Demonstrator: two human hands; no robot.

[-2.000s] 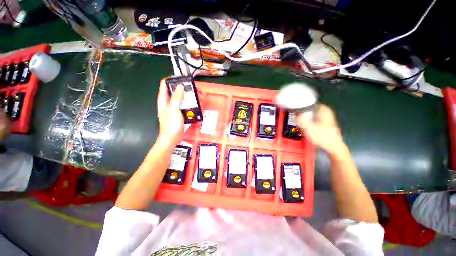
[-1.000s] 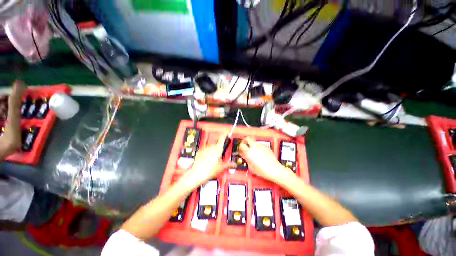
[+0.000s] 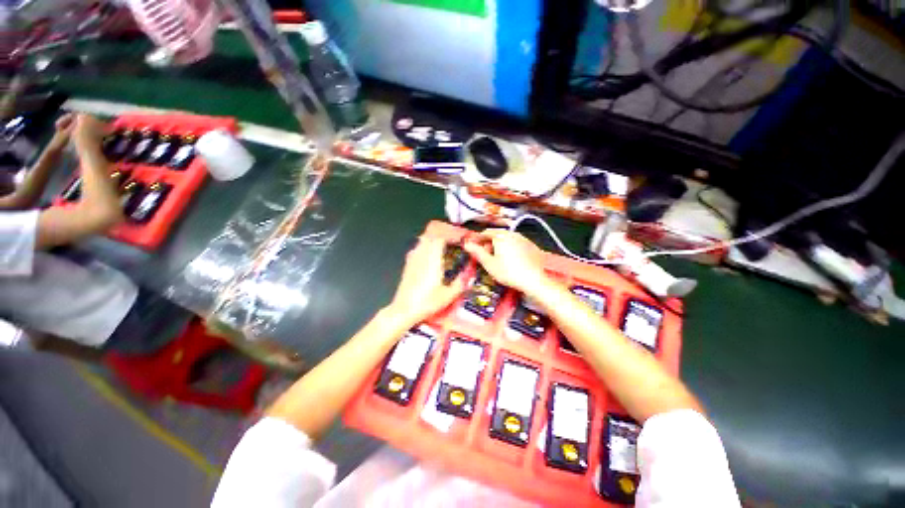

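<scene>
The red-orange phone tray (image 3: 437,429) lies on the dark green bench, with black phones in its pockets, many with a white label and a yellow round mark. My left hand (image 3: 427,280) is at the tray's upper left corner, holding a black phone (image 3: 455,263), mostly hidden by the fingers. My right hand (image 3: 508,260) meets it at the phone's upper end, fingertips pinched; what they pinch is too small to tell. A white cable (image 3: 556,236) loops just behind my right hand. A white barcode scanner (image 3: 650,270) lies at the tray's upper right edge.
A black mouse (image 3: 487,157), a small screen device (image 3: 438,156) and a bottle (image 3: 335,79) stand on the back ledge. At left are a white cup-like object (image 3: 225,155), another phone tray (image 3: 164,211) and another person's arms (image 3: 91,193). A red stool (image 3: 189,369) is below.
The view has swung left. Both hands have moved from the middle of the tray's back row to its upper left corner. Earlier, the right hand held the scanner, which now lies behind the tray.
</scene>
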